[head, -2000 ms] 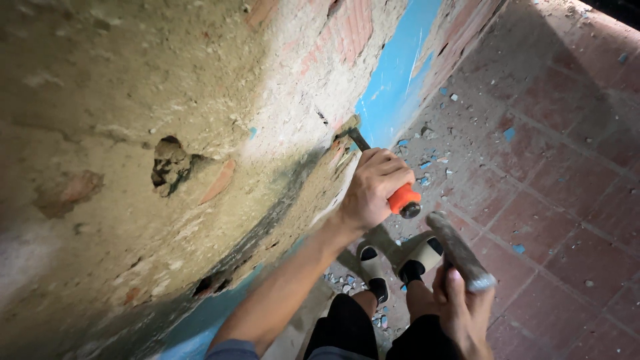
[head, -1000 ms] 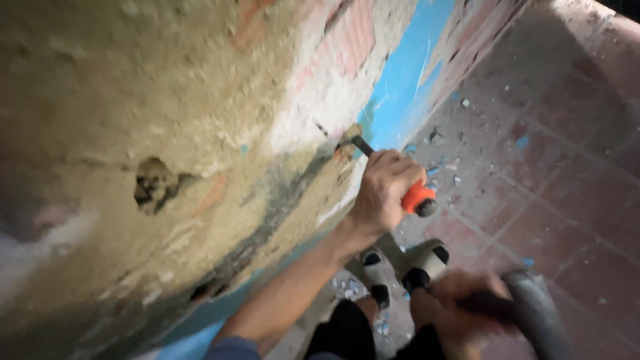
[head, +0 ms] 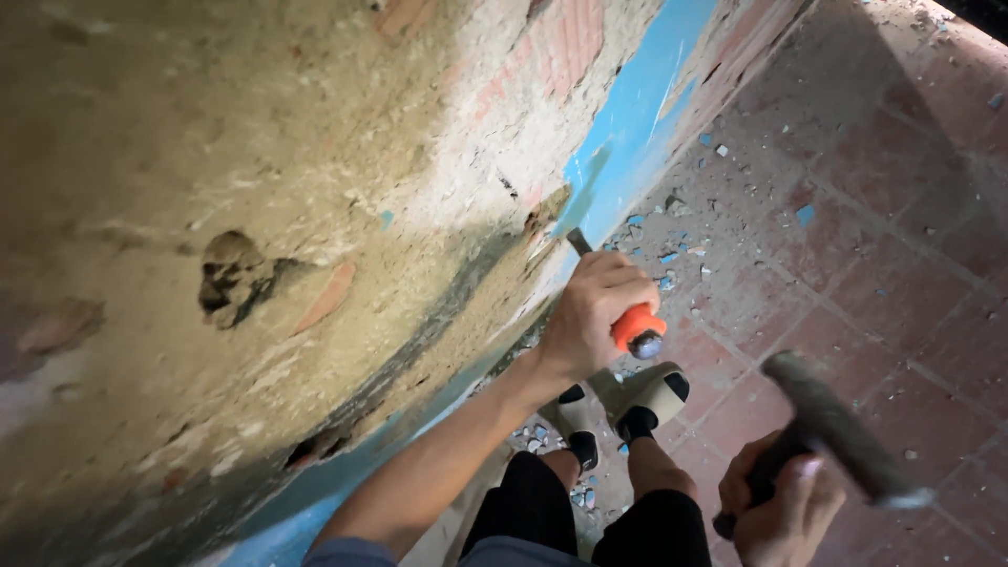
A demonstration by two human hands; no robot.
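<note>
My left hand (head: pixel 602 307) is closed around a cold chisel (head: pixel 579 241) with an orange hand guard. The chisel's blade points at the wall, by the edge where blue paint (head: pixel 622 118) meets chipped plaster; whether its tip touches cannot be told. The metal struck end sticks out below the guard. In my right hand (head: pixel 787 504) is the dark handle of a hammer (head: pixel 843 433), its worn metal head raised at the lower right, apart from the chisel. Bare, rough plaster (head: pixel 378 157) covers most of the wall, with a deep hole (head: pixel 232 277) at left.
Red floor tiles (head: pixel 906 291) lie to the right of the wall, strewn with blue paint chips (head: pixel 805 214) and plaster crumbs. My feet in slide sandals (head: pixel 657 398) stand close to the wall's base, with more rubble (head: pixel 539 437) beside them.
The chisel's blade has shifted from the chipped plaster edge to the blue paint just beside it. The hammer in my right hand has changed its tilt and stays away from the chisel.
</note>
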